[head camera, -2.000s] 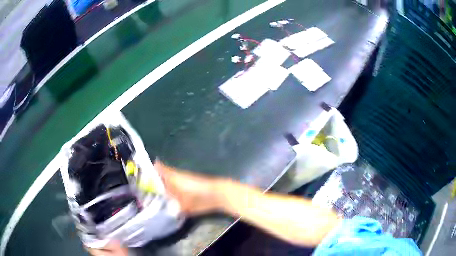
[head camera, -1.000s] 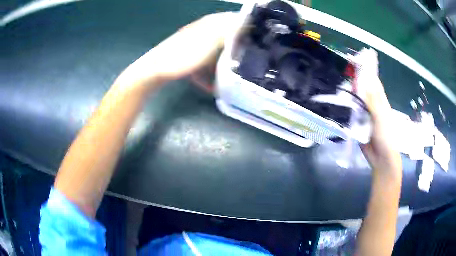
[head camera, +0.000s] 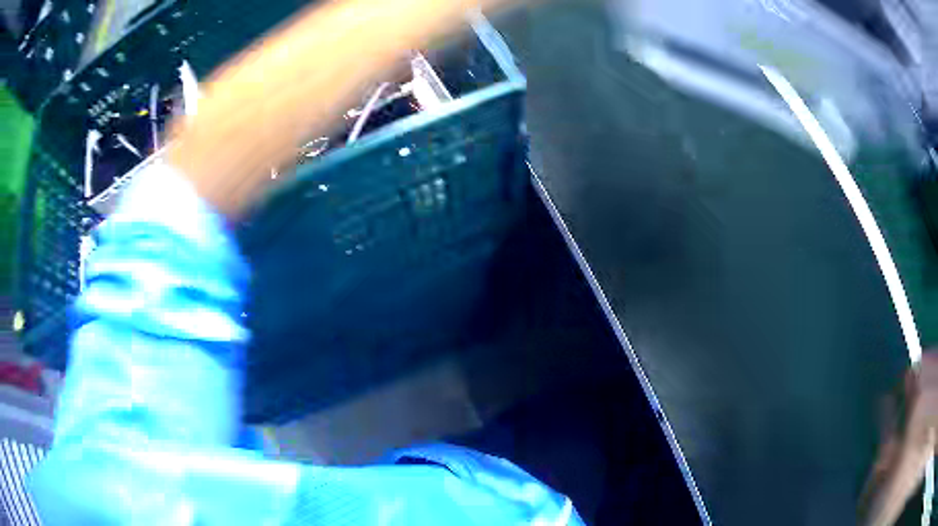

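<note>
A dark green-blue slotted crate (head camera: pixel 381 236) stands at the left, with white-edged appliance housings (head camera: pixel 430 84) and thin cables inside. My left forearm, in a blue sleeve, crosses over the crate to the top edge; my left hand is out of the picture. My right hand (head camera: pixel 903 452) is blurred and cut off by the right edge, over the belt; its fingers and any hold cannot be told. A pale grey-white shape (head camera: pixel 730 72), likely a housing, is blurred at the top right on the belt.
The dark green belt (head camera: pixel 710 277) runs along the right side, with a thin pale edge beside the crate and a curved white line farther right. A pale floor patch (head camera: pixel 391 411) shows below the crate.
The view has swung left to the crate. The housing held between both hands is no longer seen there. My left arm now reaches over the crate; my right hand is at the right edge.
</note>
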